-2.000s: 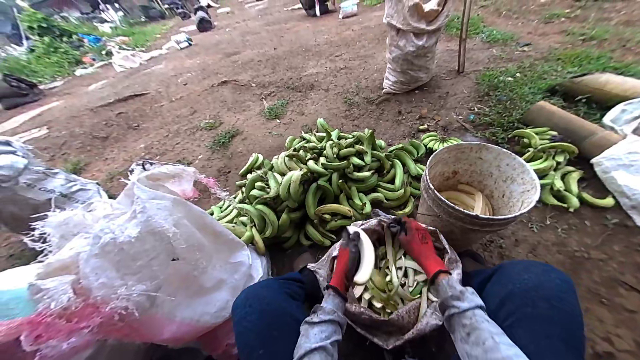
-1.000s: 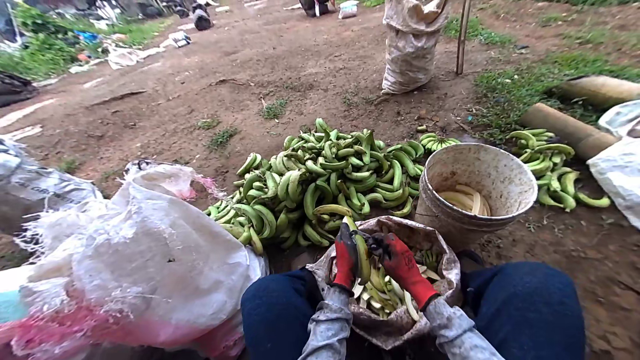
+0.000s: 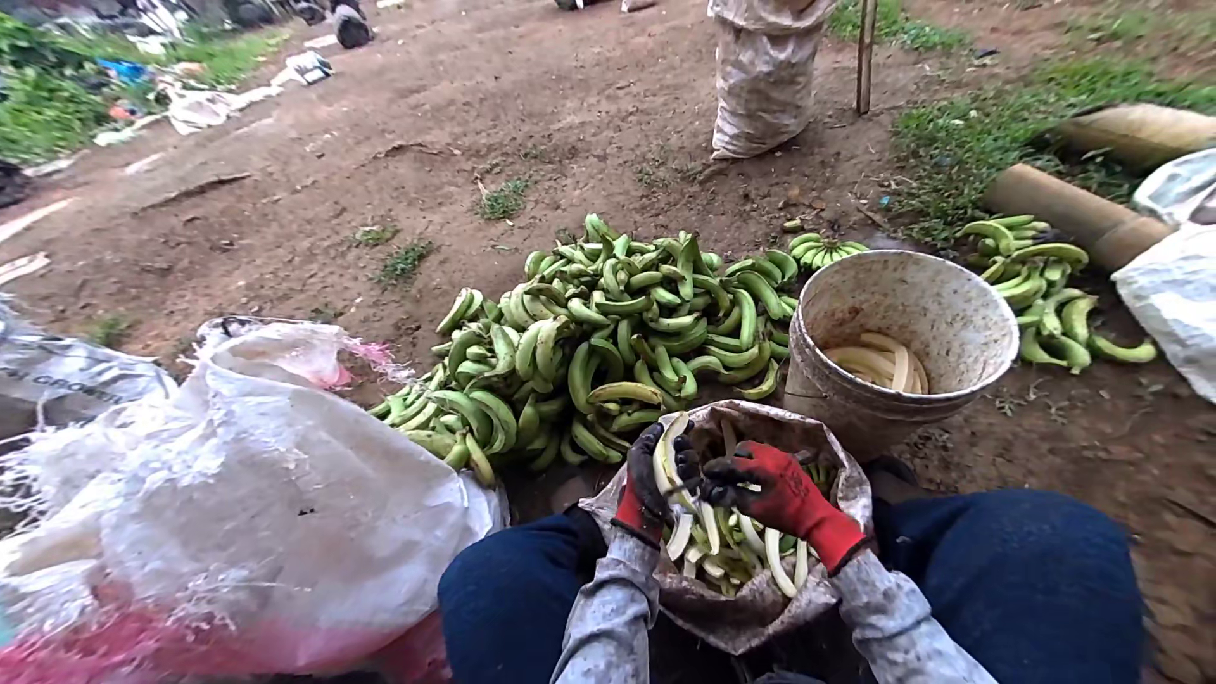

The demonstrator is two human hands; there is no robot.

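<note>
In a red and black work glove, my left hand [image 3: 654, 480] grips a partly peeled green plantain [image 3: 671, 454], held upright over an open woven sack [image 3: 850, 456]. My right hand [image 3: 769, 489], gloved alike, is closed close against the plantain's lower part; a thin dark tool, perhaps a knife, seems to be in its fingers, though mostly hidden. Strips of peel [image 3: 781, 565] fill the sack between my knees. Behind it lies a large heap of green plantains [image 3: 617, 332]. Peeled plantains [image 3: 879, 363] rest inside a dirty white bucket [image 3: 855, 413] just right of the sack.
A large white and pink woven sack [image 3: 285, 494] lies on my left. More green plantains [image 3: 1050, 294] are on the ground right of the bucket, near a brown cylinder [image 3: 1073, 214]. A filled sack [image 3: 765, 85] stands beside a wooden post [image 3: 865, 57] beyond the heap.
Two seconds ago a pale peeled plantain was in my left hand. One second ago both hands were at a green one, which now shows a pale peeled stretch.
</note>
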